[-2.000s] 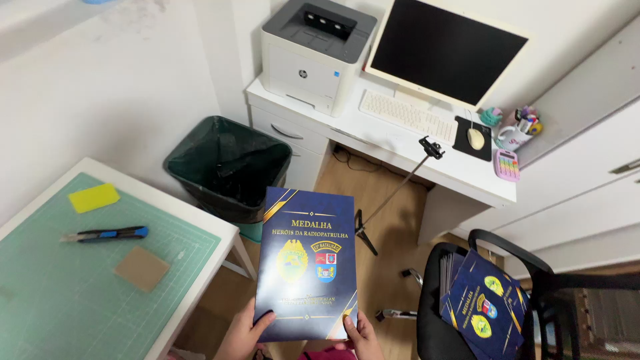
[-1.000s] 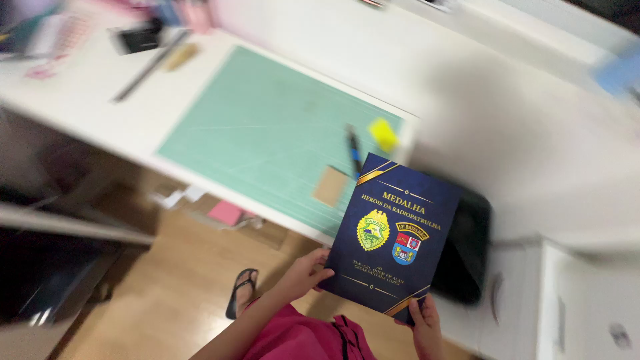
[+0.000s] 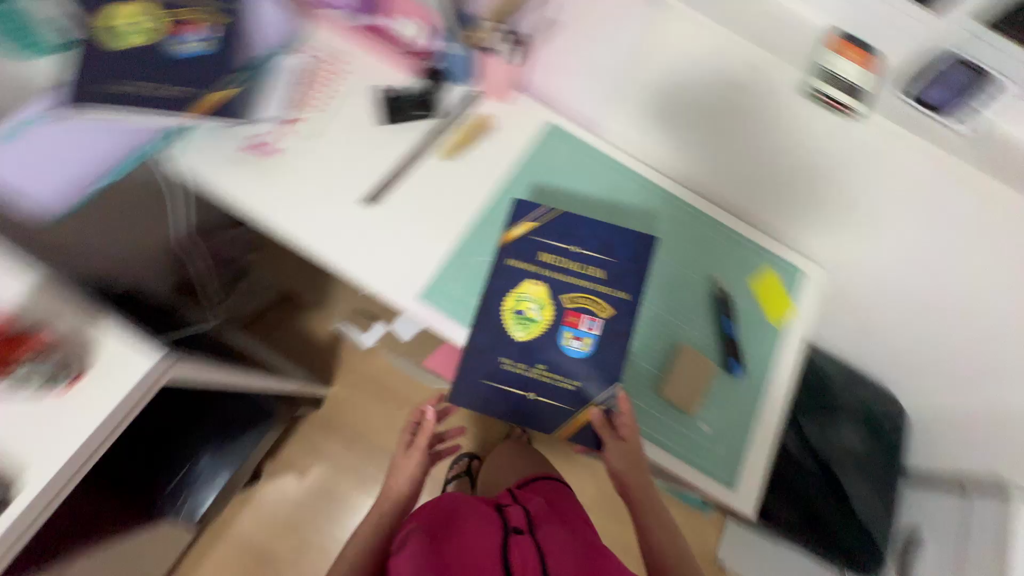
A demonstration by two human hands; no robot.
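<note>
A dark blue printed folder with gold trim and two emblems is in front of me, above the near edge of a green cutting mat. My right hand grips its lower right corner, thumb on the front. Beside the lower left corner is my left hand, its fingers apart; whether a fingertip touches the folder is unclear. On the mat lie a black and blue utility knife, a tan square piece and a yellow block.
A metal ruler and a small black object lie on the white table. Another blue folder is at the upper left. A dark bin stands right of the table. A second white surface is at the left.
The view has swung left, away from the printer desk, and the folder is now over the table area. My left hand, on the folder's edge earlier, has opened at its corner.
</note>
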